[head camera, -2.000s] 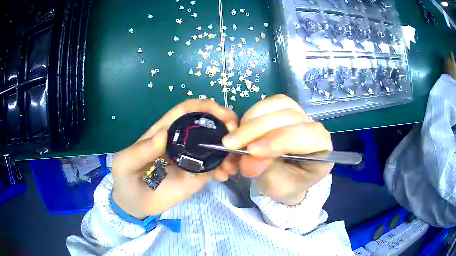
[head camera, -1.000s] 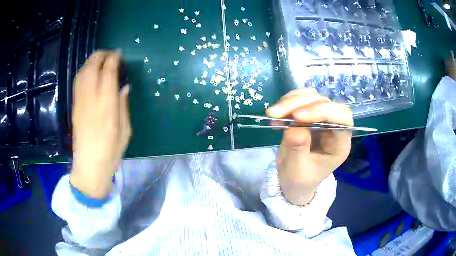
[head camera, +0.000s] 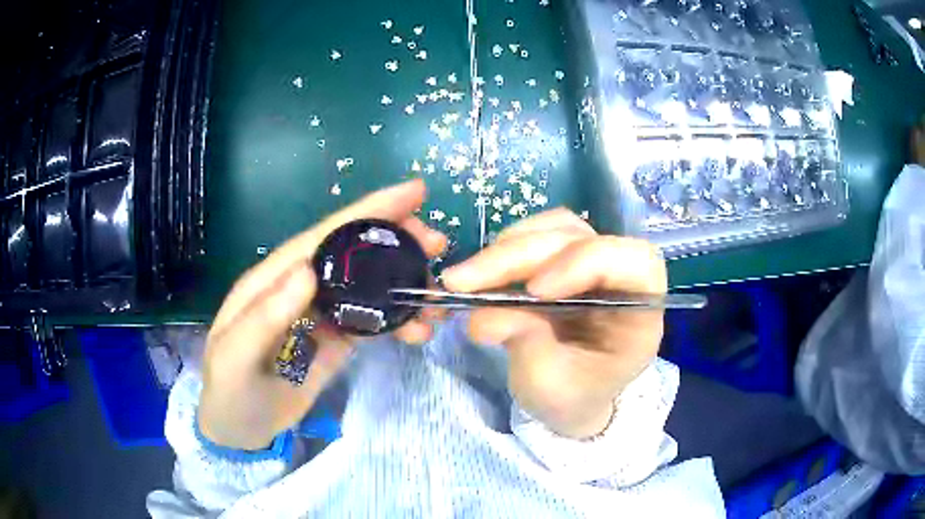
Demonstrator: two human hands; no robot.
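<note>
My left hand (head camera: 266,335) holds a round black housing (head camera: 390,266) with its open face up. Inside are a red wire, a silvery part at the top rim and a silver rectangular component (head camera: 359,317) at the lower rim. A small circuit board (head camera: 294,353) with yellow spots lies against my left palm. My right hand (head camera: 568,304) holds thin silver tweezers (head camera: 609,301) level, their tips over the housing's inside. Whether the tips touch or pinch anything cannot be told.
Many small white pieces (head camera: 487,152) lie scattered on the green mat (head camera: 274,152). Black blister trays (head camera: 91,182) stand at left, a clear blister tray (head camera: 730,132) with parts at right. A person's sleeve (head camera: 898,335) shows at far right. Blue bins (head camera: 122,385) are below.
A second ago my left hand was blurred near the black trays and my right hand held the tweezers over the mat. Now both hands are together, a housing in my left, tweezer tips over it.
</note>
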